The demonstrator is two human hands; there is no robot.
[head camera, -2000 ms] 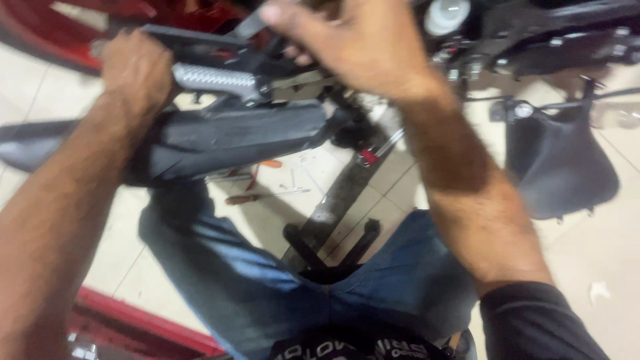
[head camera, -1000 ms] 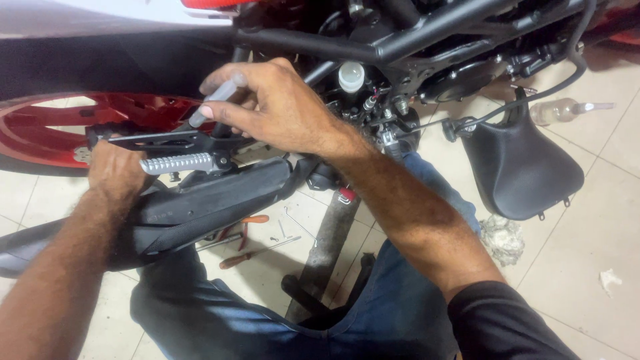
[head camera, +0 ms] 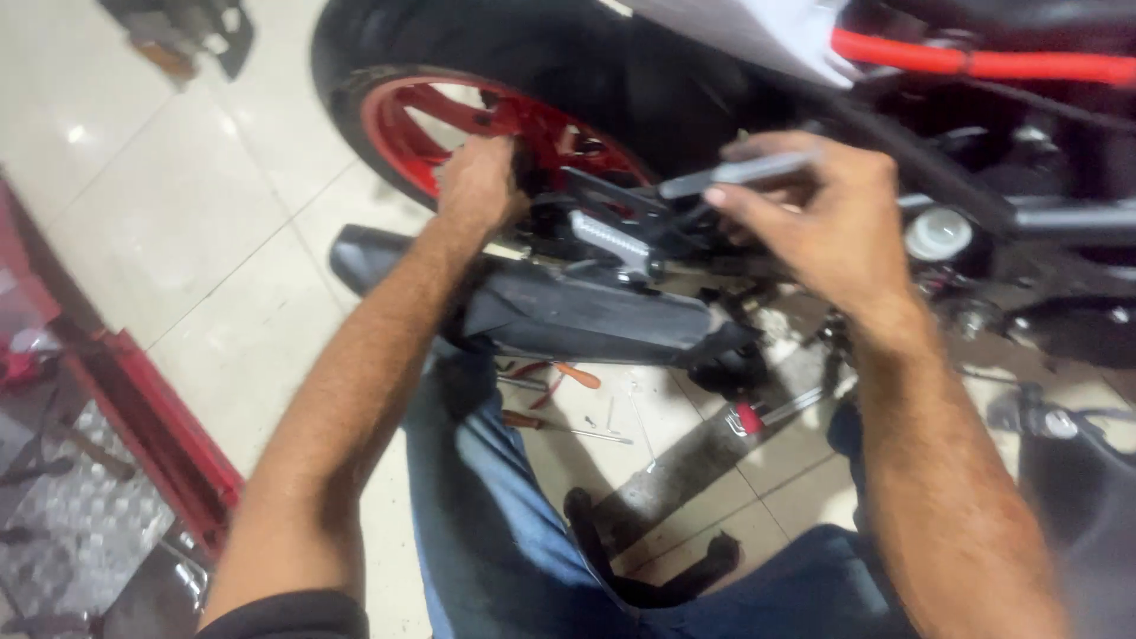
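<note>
My right hand (head camera: 825, 217) pinches a grey, elongated object (head camera: 737, 173), blurred, above the dark bracket (head camera: 612, 191) of a motorcycle. My left hand (head camera: 484, 182) reaches in at the red rear wheel rim (head camera: 399, 133); its fingertips are partly hidden, and whether it grips anything does not show. A ribbed silver footpeg (head camera: 611, 238) lies between the two hands. Under it runs the black exhaust muffler (head camera: 590, 315), in front of my knees. The black rear tyre (head camera: 342, 71) curves behind my left hand.
A screwdriver (head camera: 568, 428) and an orange-handled tool (head camera: 579, 375) lie on the tiled floor below the muffler. A red metal frame (head camera: 151, 417) stands at the left. A black motorcycle seat (head camera: 1078, 524) is at lower right. A white-capped reservoir (head camera: 939, 234) sits right of my right hand.
My left hand has moved from beside the footpeg bracket to the wheel rim. My right hand still holds the grey object. The view has swung toward the left.
</note>
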